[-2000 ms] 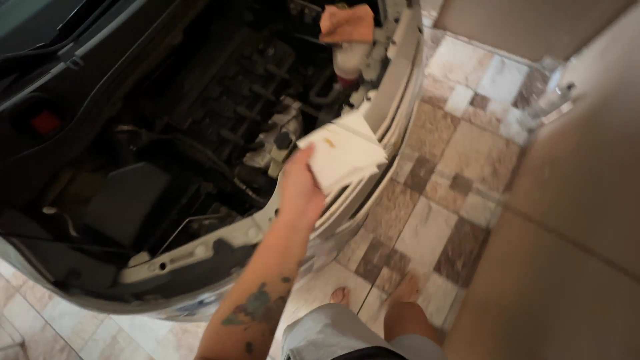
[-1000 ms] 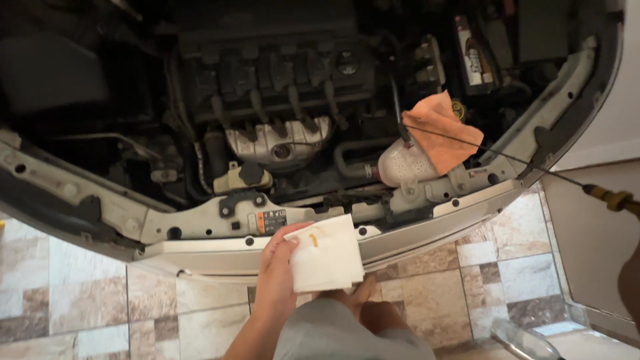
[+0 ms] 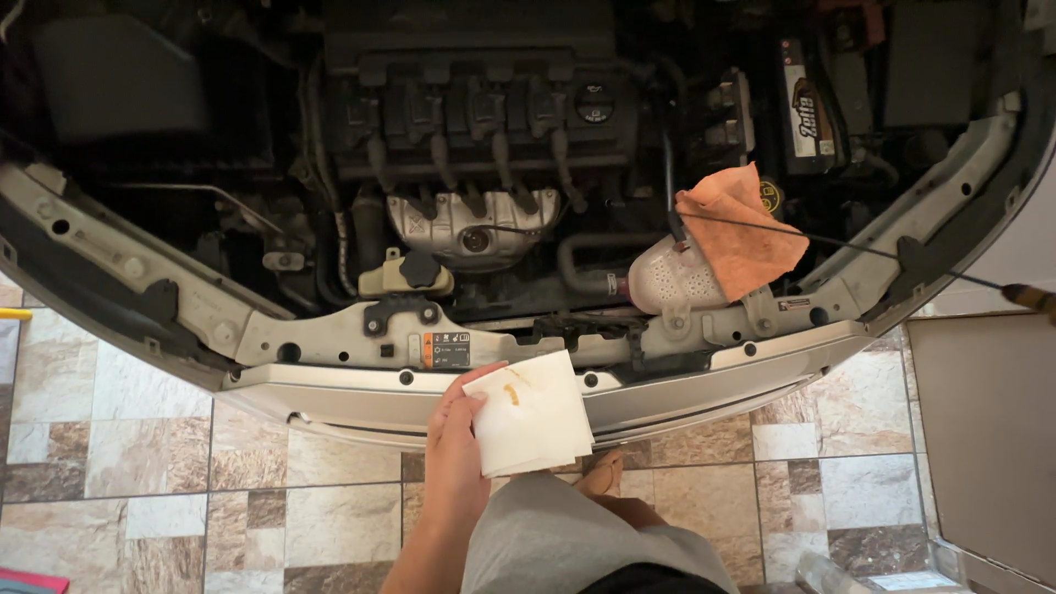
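Observation:
My left hand (image 3: 456, 450) holds a folded white paper towel (image 3: 535, 417) at its left edge, in front of the car's front panel. The towel bears a small yellow-brown oily streak. A dipstick (image 3: 879, 252) extends from the right edge, its thin rod passing in front of an orange cloth (image 3: 742, 239). The dipstick's yellow-brown handle (image 3: 1027, 299) is cut off by the frame. My right hand is not in view. The cloth lies over part of a pale plastic reservoir (image 3: 672, 276), below and left of a yellow-marked cap (image 3: 767, 196).
The open engine bay holds the engine with its oil filler cap (image 3: 595, 102), a metal heat shield (image 3: 474, 235), a black radiator cap (image 3: 419, 269) and a battery (image 3: 808, 115). The front crossmember (image 3: 330, 330) spans the bay. My foot (image 3: 602, 473) stands on the tiled floor (image 3: 346, 524).
The view has swung to face the engine bay squarely. The dipstick, not seen in the oldest frame, shows in the later two. The paper towel stays in my left hand.

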